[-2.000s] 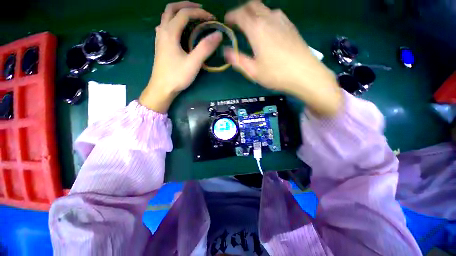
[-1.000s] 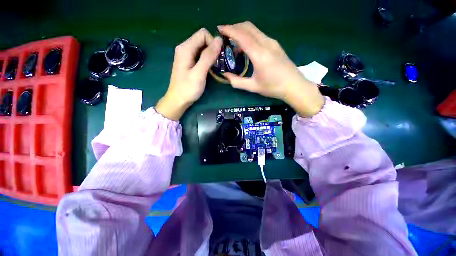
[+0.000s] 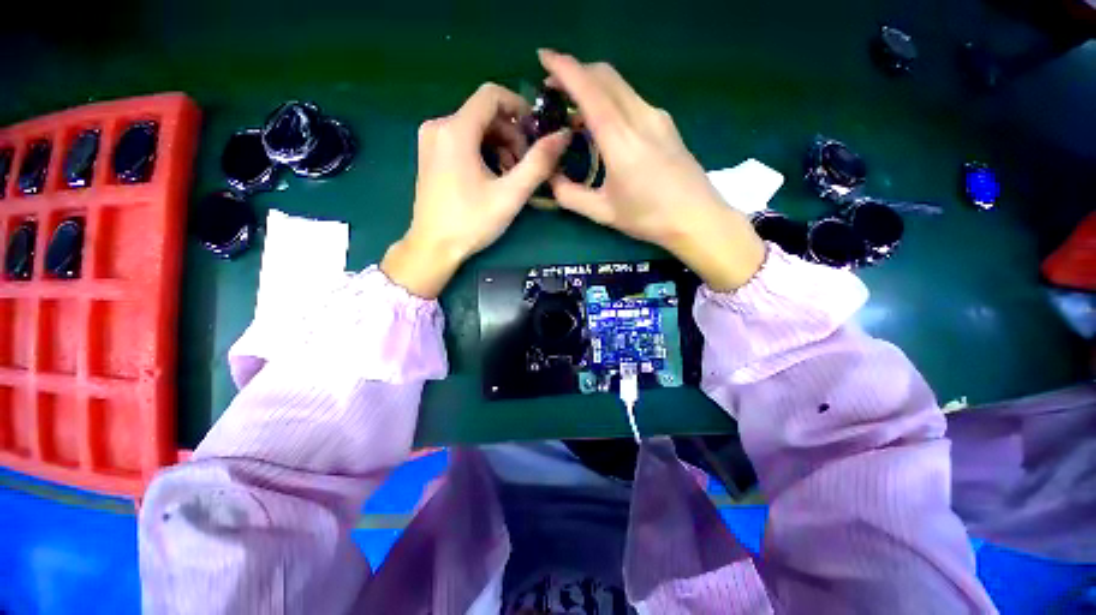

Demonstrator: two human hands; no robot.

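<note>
My left hand [image 3: 475,168] and my right hand [image 3: 625,150] hold a dark round display module [image 3: 551,112] between their fingertips, above the tape roll [image 3: 547,199]. The pale-yellow tape roll shows only partly behind my fingers. Below lies the black test fixture [image 3: 511,363]. Its round socket [image 3: 557,324] on the left is dark. The blue driver board [image 3: 627,333] is on its right, with a white cable [image 3: 630,387] at the board's lower edge. I cannot tell whether the socket holds a module.
A red tray [image 3: 184,276] with black modules in some pockets is at left. Loose modules lie at left [image 3: 226,224] and right [image 3: 874,228]. A white slip [image 3: 307,244] is left of the fixture, a white scrap [image 3: 748,185] right. A blue round item [image 3: 981,185] lies far right.
Two seconds ago the fixture's socket showed a lit face; now it is dark. My hands were apart around the tape roll, then came together on a dark module.
</note>
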